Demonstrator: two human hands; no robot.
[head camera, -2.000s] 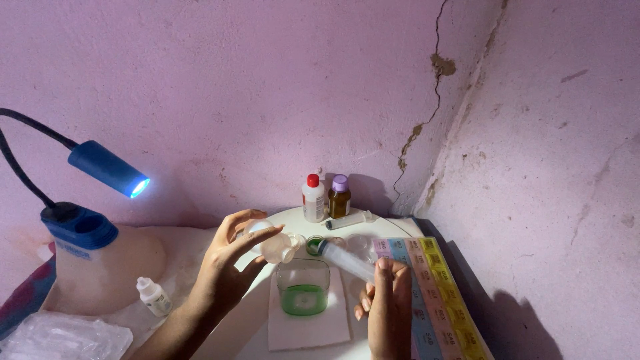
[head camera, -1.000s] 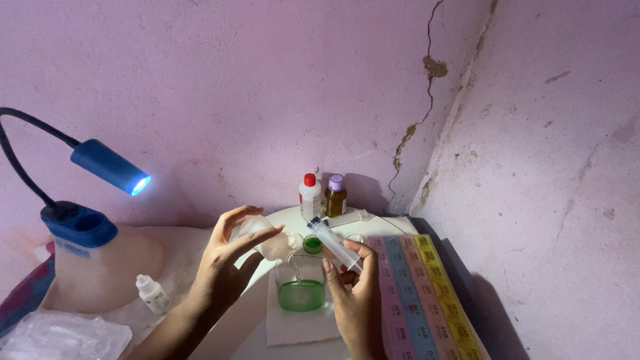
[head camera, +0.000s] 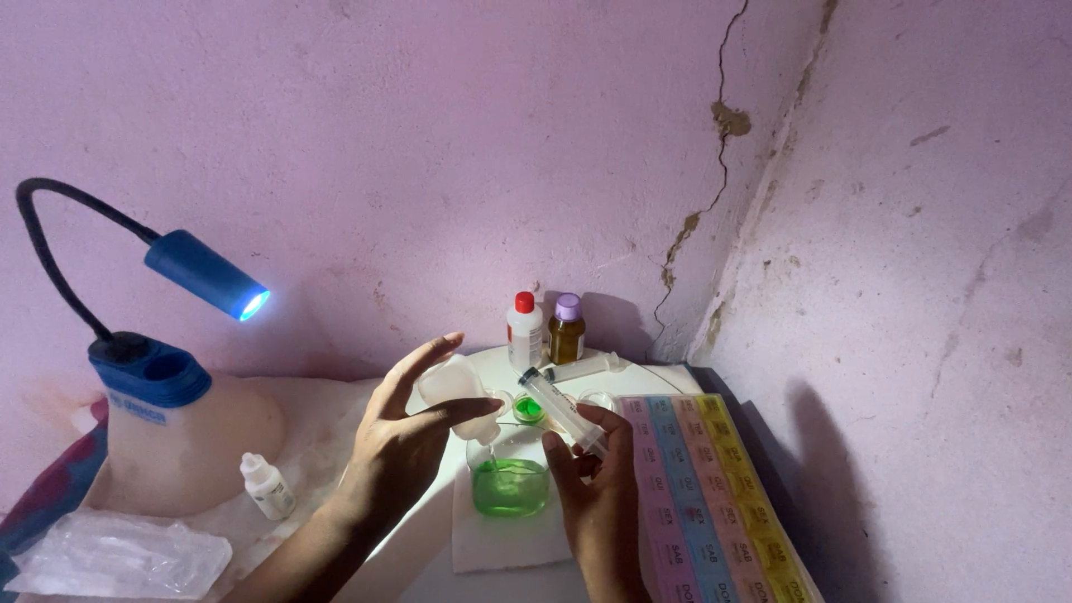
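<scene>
My left hand (head camera: 419, 410) holds a translucent plastic bottle (head camera: 452, 387) tilted with its mouth down, and a thin clear stream runs from it into a glass container (head camera: 509, 487) of green liquid. That container stands on a white sheet (head camera: 523, 548). In my right hand (head camera: 595, 477) is a clear plastic syringe (head camera: 563, 409), slanting up to the left beside the container. Behind it sits a small round dish (head camera: 528, 409) with green contents. A second syringe (head camera: 584, 367) lies farther back, near a clear round dish (head camera: 596, 404).
A red-capped bottle (head camera: 524, 331) and a brown bottle with a purple cap (head camera: 567, 329) stand at the back. A coloured pill organizer (head camera: 712, 494) lies at right. At left are a blue gooseneck lamp (head camera: 205, 275), a dropper bottle (head camera: 268, 487) and clear plastic packaging (head camera: 121, 557).
Liquid now pours from the tilted bottle, and the green liquid stands higher in the container. The syringe in my right hand has turned from pointing over the container to a steeper slant.
</scene>
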